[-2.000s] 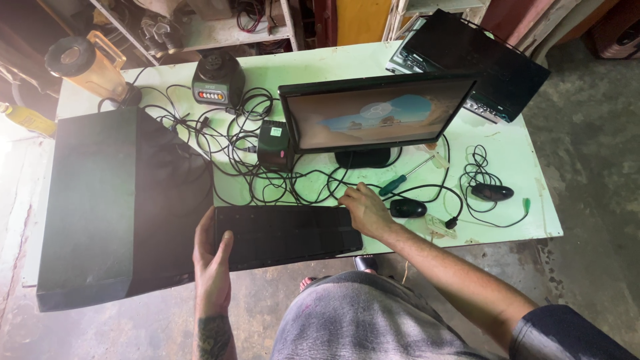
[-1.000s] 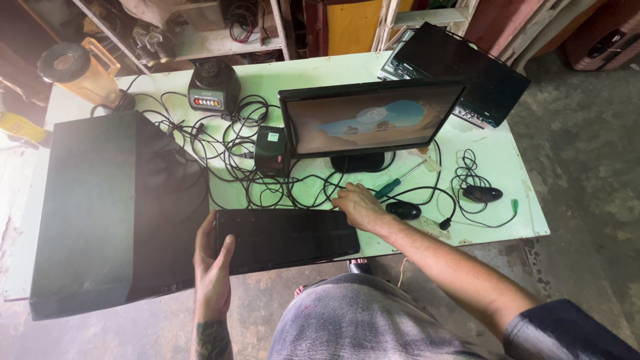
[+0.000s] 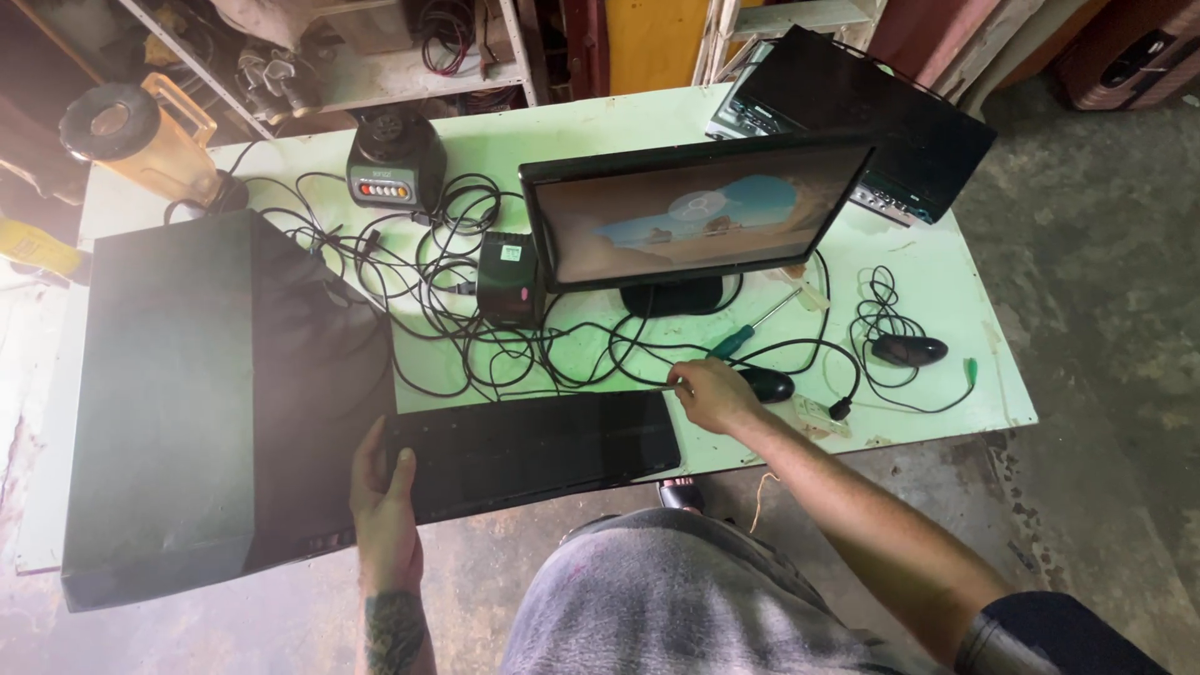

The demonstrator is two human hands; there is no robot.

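A black keyboard (image 3: 534, 450) lies along the table's front edge, with my left hand (image 3: 386, 502) gripping its left end, thumb on top. Just beyond its right end, my right hand (image 3: 712, 394) pinches a thin black cable between the fingertips. Right beside that hand are a black computer mouse (image 3: 767, 384) and a screwdriver (image 3: 736, 341) with a green handle. Behind stands a lit monitor (image 3: 694, 220) on its black base. A dark computer case (image 3: 169, 403) fills the table's left side, next to the keyboard.
Tangled black cables (image 3: 459, 309) surround a small black box (image 3: 509, 281). A blender base (image 3: 396, 164) and blender jar (image 3: 150, 141) stand behind. Black electronic units (image 3: 862, 122) sit at the back right. A second mouse (image 3: 909, 350) and a cable plug (image 3: 840, 409) lie at right.
My right hand has moved slightly away from the keyboard's right end, toward the mouse. My left hand stays on the keyboard's left end.
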